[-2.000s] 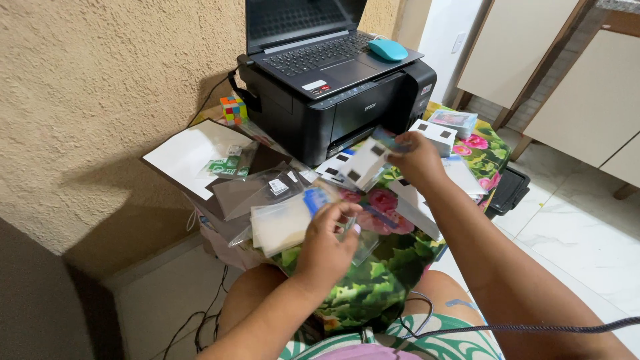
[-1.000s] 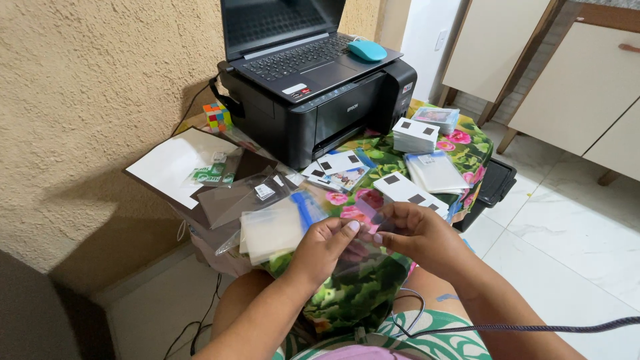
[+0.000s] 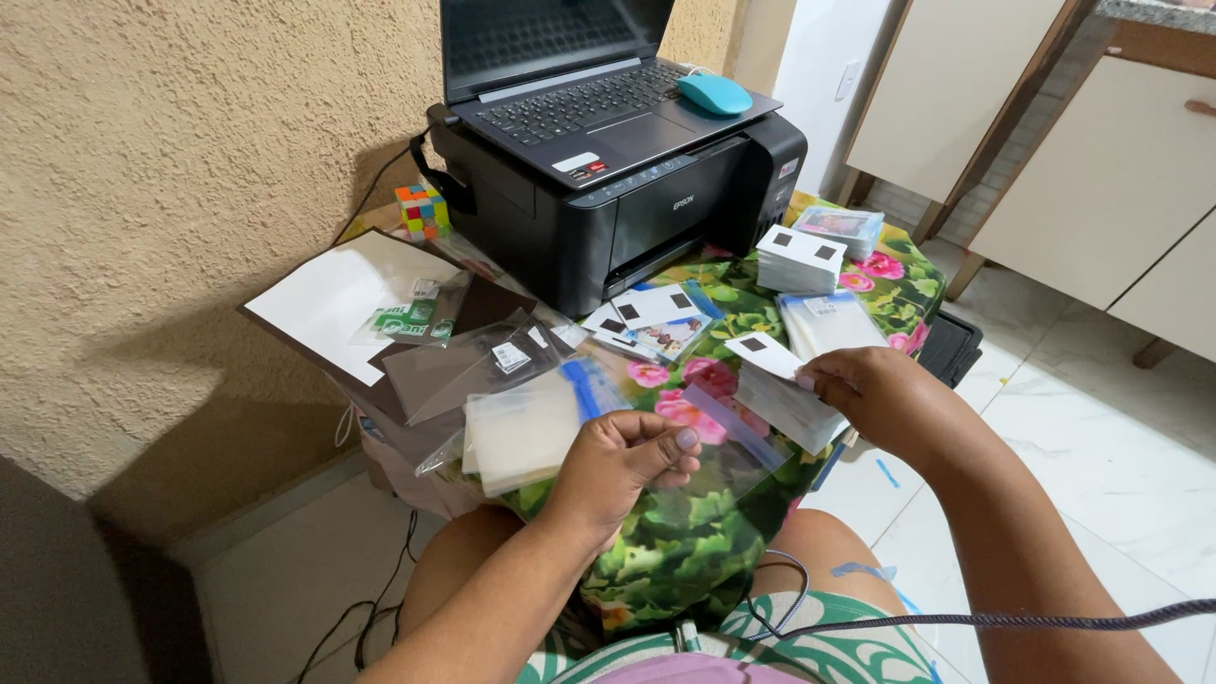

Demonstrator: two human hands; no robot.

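Between the thumb and fingers of my left hand (image 3: 632,465) is a clear plastic sleeve (image 3: 727,451), its bluish flap edge toward the upper right. My right hand (image 3: 869,385) pinches the corner of a white card with dark squares (image 3: 763,355), at a stack whose lower part looks grey. Left of my left hand lies a pile of plastic sleeves with blue edges (image 3: 527,427). Beyond my hands, cards and a picture in a sleeve (image 3: 668,334) overlap in front of the printer. Past my right hand are more blue-edged sleeves (image 3: 828,323) and a thick stack of white cards (image 3: 800,268).
A laptop (image 3: 608,104) with a teal mouse (image 3: 715,94) rests on a black printer (image 3: 627,209). A puzzle cube (image 3: 422,211), a white sheet on a dark board (image 3: 323,299) and clear packaging (image 3: 456,375) are at the left. A braided cable (image 3: 1007,622) crosses my lap.
My hands were together at the clear sleeve one second ago. My right hand has moved away to the right and taken hold of a white card; my left hand keeps the sleeve.
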